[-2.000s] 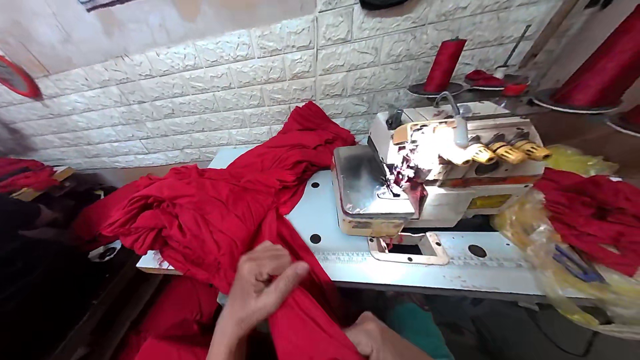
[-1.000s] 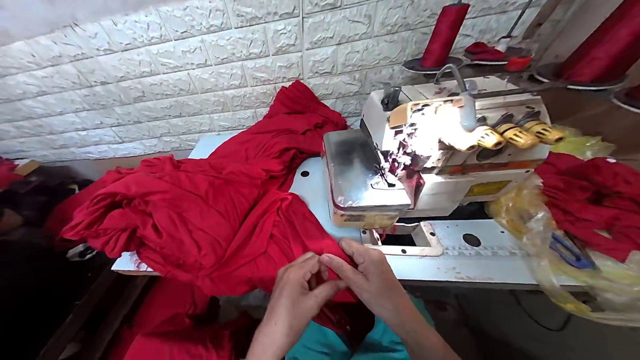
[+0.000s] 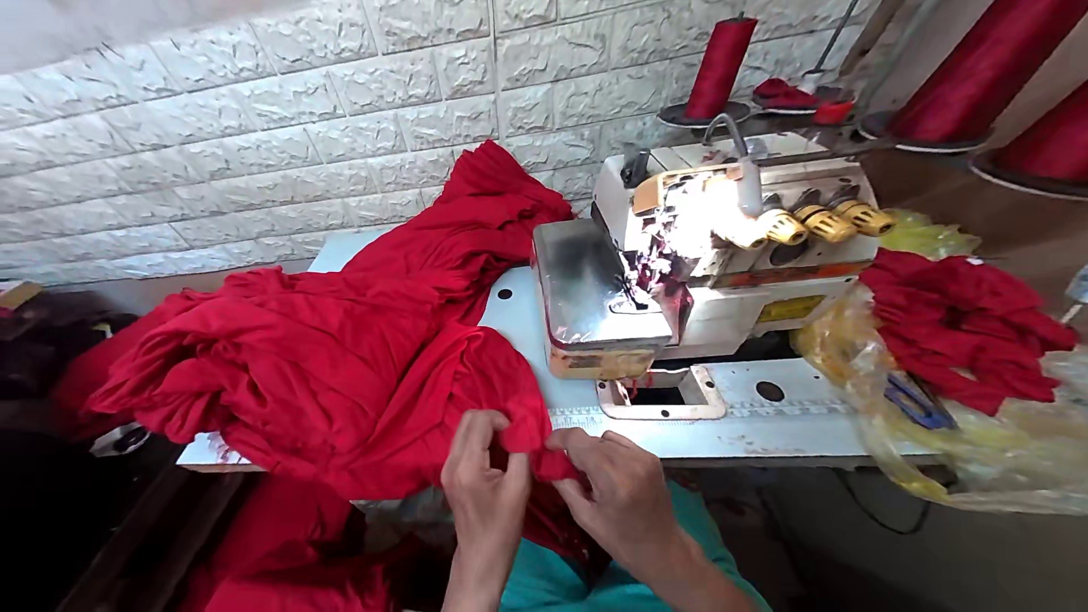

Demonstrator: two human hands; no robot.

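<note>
A large heap of red fabric lies over the left part of the white sewing table. Near the table's front edge, my left hand pinches an edge of this fabric between thumb and fingers. Close on its right, my right hand grips the same edge, with a short stretch of cloth between the two. Behind my hands stands an overlock sewing machine, its lamp lit and its flat metal work plate facing the fabric. The cloth in my hands is apart from the needle area.
Red thread cones stand behind and right of the machine. At the right are a pile of red cloth pieces, a clear plastic bag and a blue-handled tool. A white brick-pattern wall rises behind the table.
My hands, apart two seconds ago, have come together at the fabric edge. Since one second ago they have moved slightly apart, the cloth still held between them.
</note>
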